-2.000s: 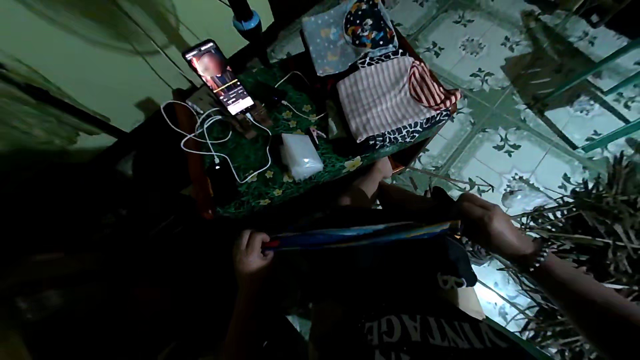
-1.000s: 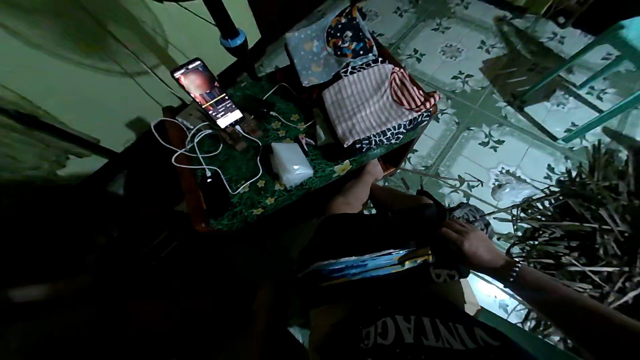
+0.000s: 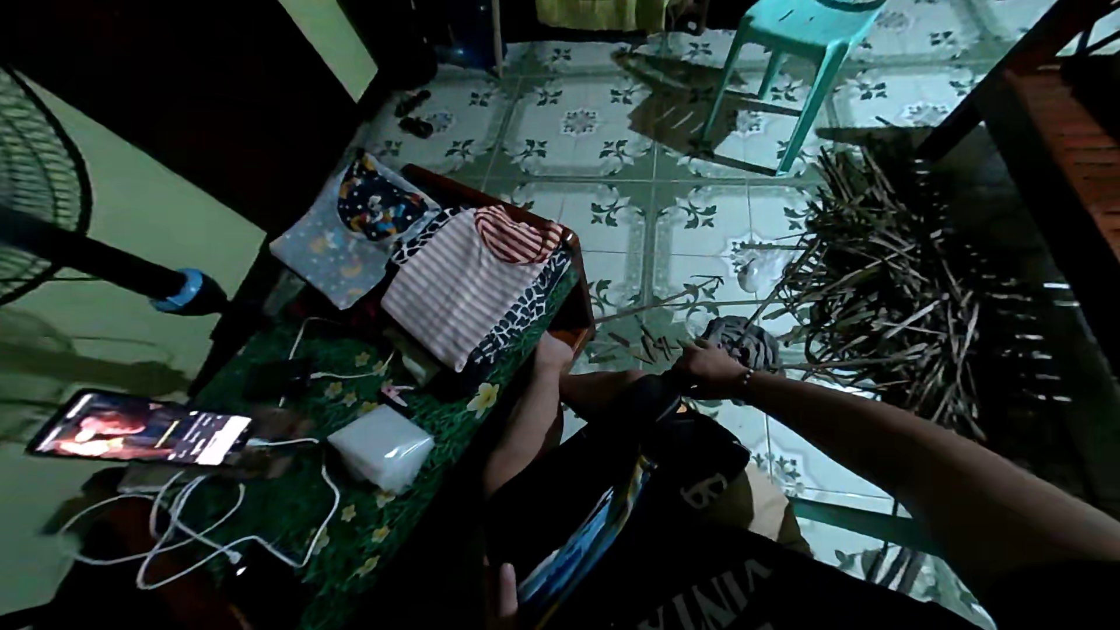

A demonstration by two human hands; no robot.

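Observation:
Dark fabric with a blue, white and yellow printed band (image 3: 582,534) lies across my lap. At its right end, my right hand (image 3: 710,370) is closed on the dark cloth (image 3: 656,398), with a beaded bracelet at the wrist. Only a finger or so of my left hand (image 3: 507,591) shows at the lower edge, beside the lower end of the printed band; its grip is hidden in the dark. A grey patterned cloth bundle (image 3: 742,343) sits just behind my right hand. Folded striped cloth (image 3: 455,302) and a folded grey printed cloth (image 3: 337,236) lie on the green-covered table.
A lit phone (image 3: 140,429), white cables (image 3: 188,534) and a white plastic-wrapped packet (image 3: 382,446) are on the table to the left. A fan (image 3: 39,184) stands beyond. To the right are a heap of dried leaf strips (image 3: 884,289) and a green plastic stool (image 3: 809,35) on the tiled floor.
The printed band was stretched level between both hands two seconds ago; now it slants down toward my left hand. The view has turned toward the floor and stool.

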